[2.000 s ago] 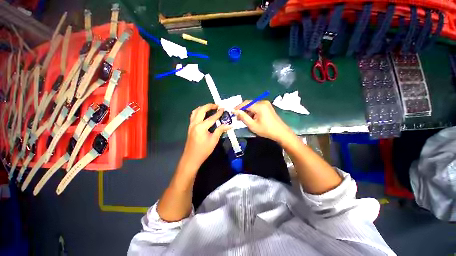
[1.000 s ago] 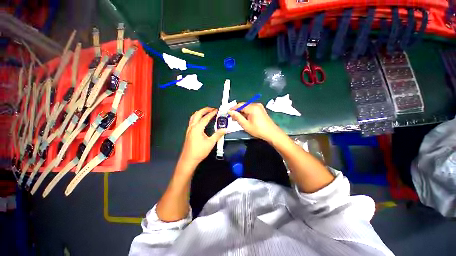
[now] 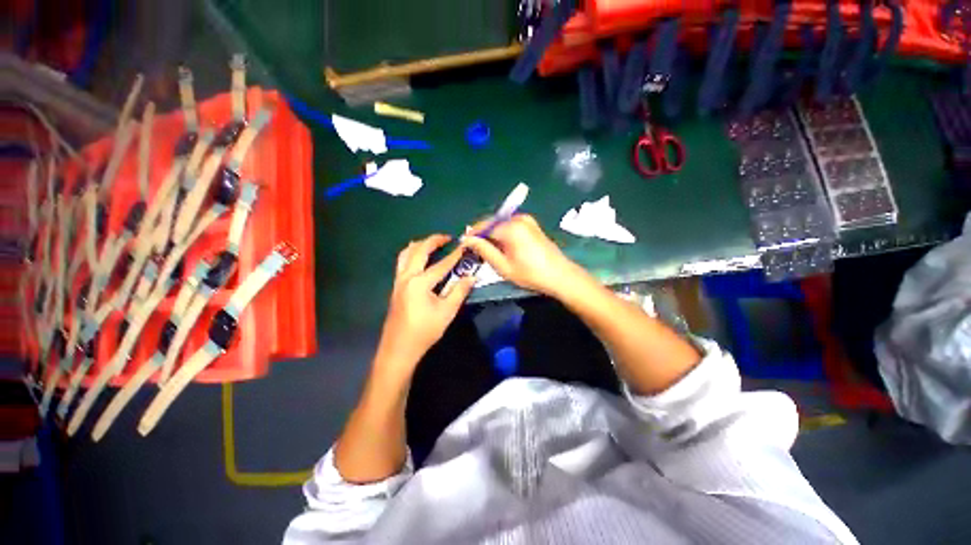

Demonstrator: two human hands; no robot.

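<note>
A dark squarish wristwatch (image 3: 467,263) with a pale strap is held at the bench's front edge. The strap end (image 3: 514,199) points up and to the right. My left hand (image 3: 421,296) grips the watch case from the left side. My right hand (image 3: 522,252) holds a blue stick tool (image 3: 492,224) like a pencil, its tip hidden by the fingers at the case. A white wipe (image 3: 487,276) shows partly under my right hand; the hands cover the rest.
An orange-red tray (image 3: 293,234) of pale-strap watches stands at left. Wipes (image 3: 394,178), a blue cap (image 3: 478,134), clear plastic (image 3: 576,163), red-handled scissors (image 3: 657,152) and blister trays (image 3: 783,181) lie on the green bench (image 3: 703,218). A person's sleeve (image 3: 937,341) is at right.
The watch has turned from nearly upright to slanting up and right. The blue stick now lies lower and closer to the strap. Both hands stay on the work; the view has shifted slightly.
</note>
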